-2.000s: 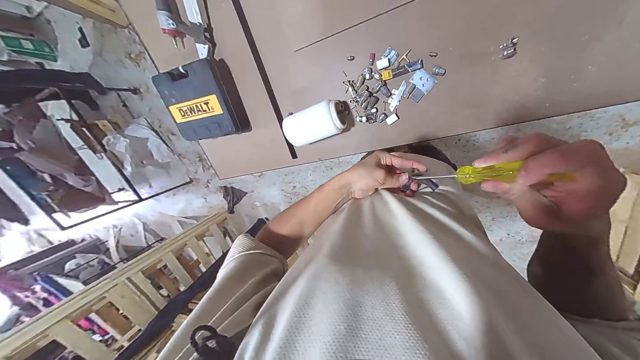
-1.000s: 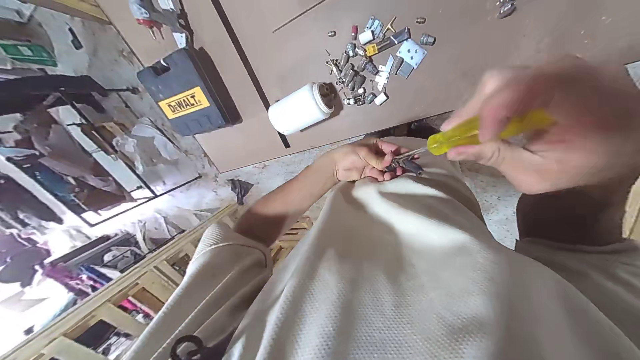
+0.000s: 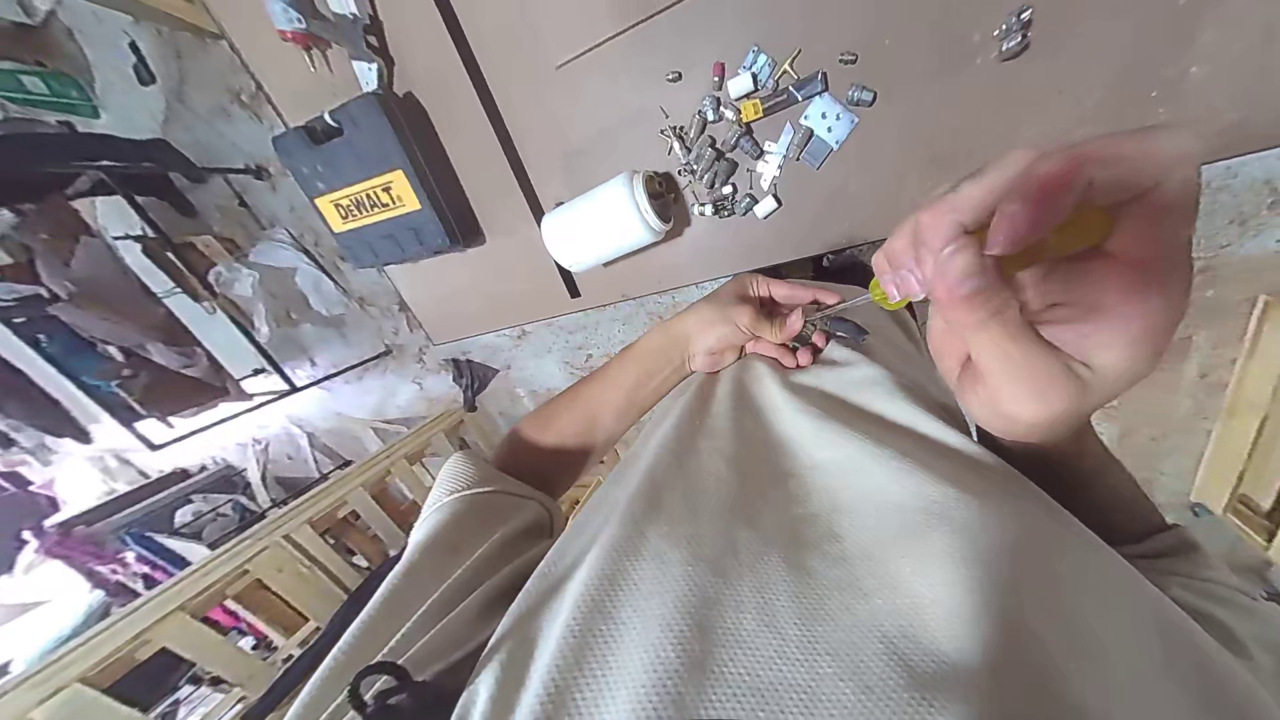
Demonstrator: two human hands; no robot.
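My left hand [image 3: 755, 325] grips a small dark metal piece [image 3: 840, 328] just above my shirt front. My right hand [image 3: 1040, 280], partly blurred, is closed around the yellow handle of a screwdriver [image 3: 888, 292]. The screwdriver's thin shaft points left and meets the piece at my left fingertips; my fingers hide its tip. Beyond my hands, a white plastic jar [image 3: 605, 222] lies on its side on the brown tabletop [image 3: 520, 330]. Small metal fittings, screws and plates [image 3: 740, 150] lie in a loose pile beside its mouth.
A dark DeWalt case [image 3: 385, 185] lies on the tabletop's left part, below a red-and-grey tool [image 3: 300, 30]. Two small metal fittings [image 3: 1013, 32] sit at the upper right. A slatted wooden frame [image 3: 290, 540] stands at lower left, and the tabletop's near edge is just beyond my hands.
My right hand has turned around the screwdriver handle, its palm side now more in view. My left hand keeps hold of the small metal piece.
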